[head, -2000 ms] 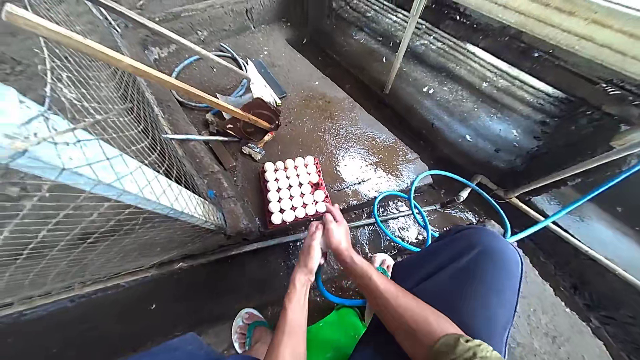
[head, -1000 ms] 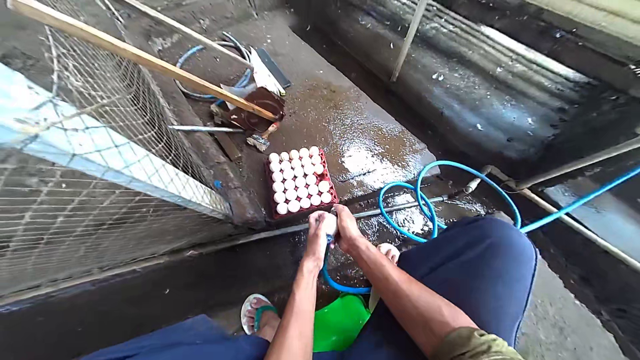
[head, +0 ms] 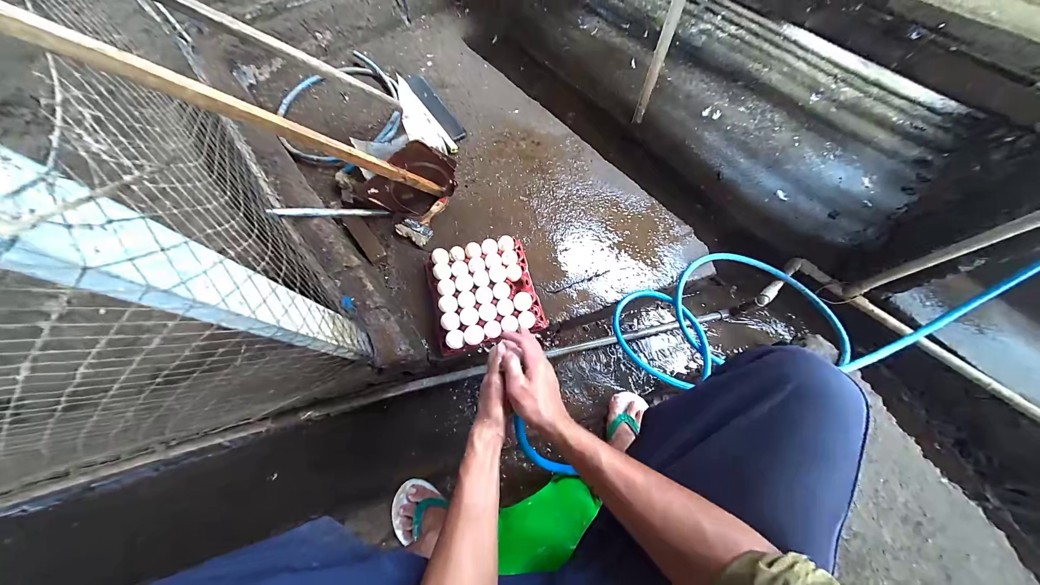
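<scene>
My left hand and my right hand are pressed together at the near edge of a red egg tray. Between the fingertips a small whitish patch shows; what lies between the palms is hidden. White eggs stand in rows in the tray, with some uncovered red cells along its right side. The blue hose runs up beneath my hands, and its end is out of sight. Wet concrete surrounds the tray.
A metal pipe crosses just in front of the tray. Looped hose lies right. A netting fence stands left, with a wooden pole and a rusty scraper blade beyond. Below are a green plastic object and my sandalled feet.
A pale round object showed at my hands one second ago; now my closed-together hands mostly or wholly hide that spot. The tray remains beside the pipe.
</scene>
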